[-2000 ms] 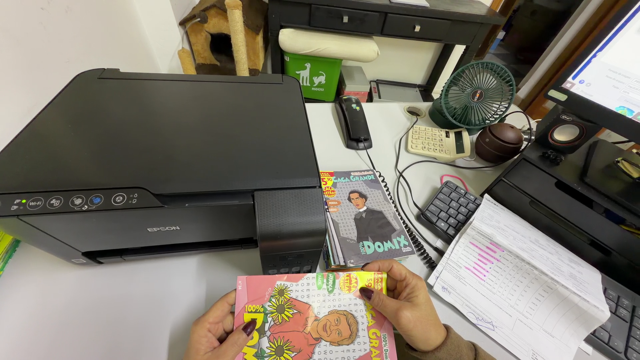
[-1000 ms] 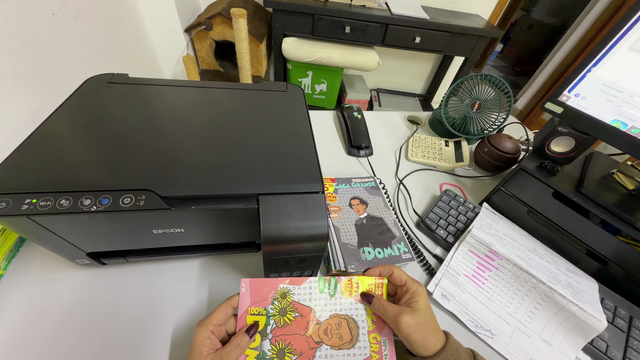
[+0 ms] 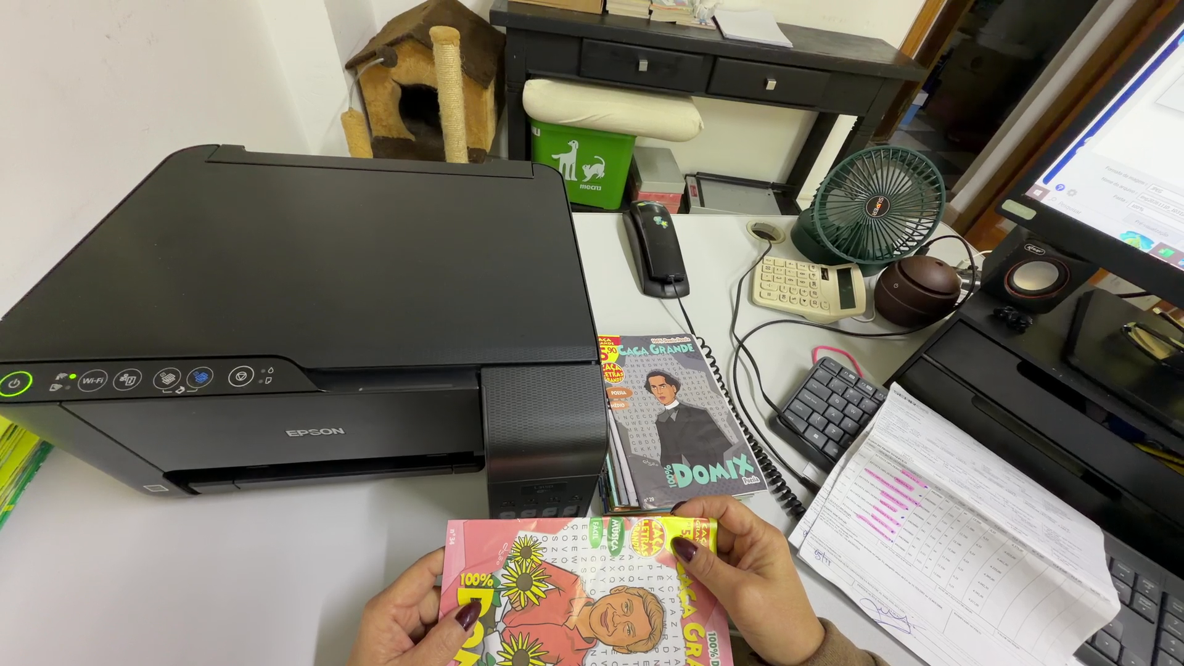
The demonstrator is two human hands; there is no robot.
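A pink puzzle magazine point(image 3: 578, 592) with an illustrated cover is held sideways at the bottom centre, its lower part cut off by the view. My left hand point(image 3: 412, 610) grips its left edge, thumb on the cover. My right hand point(image 3: 754, 583) pinches its upper right corner, thumb also on the front. Just beyond lies a stack of magazines, the top one a grey puzzle magazine point(image 3: 680, 421), beside the black Epson printer point(image 3: 305, 268).
A corded telephone handset point(image 3: 657, 250), a calculator point(image 3: 807, 289), a green fan point(image 3: 869, 208) and a brown round device point(image 3: 916, 291) stand behind. Cables run past a small keypad point(image 3: 828, 412). Printed papers point(image 3: 953, 527) with pink marks overlap a keyboard point(image 3: 1138, 592) at right, below a monitor point(image 3: 1119, 139).
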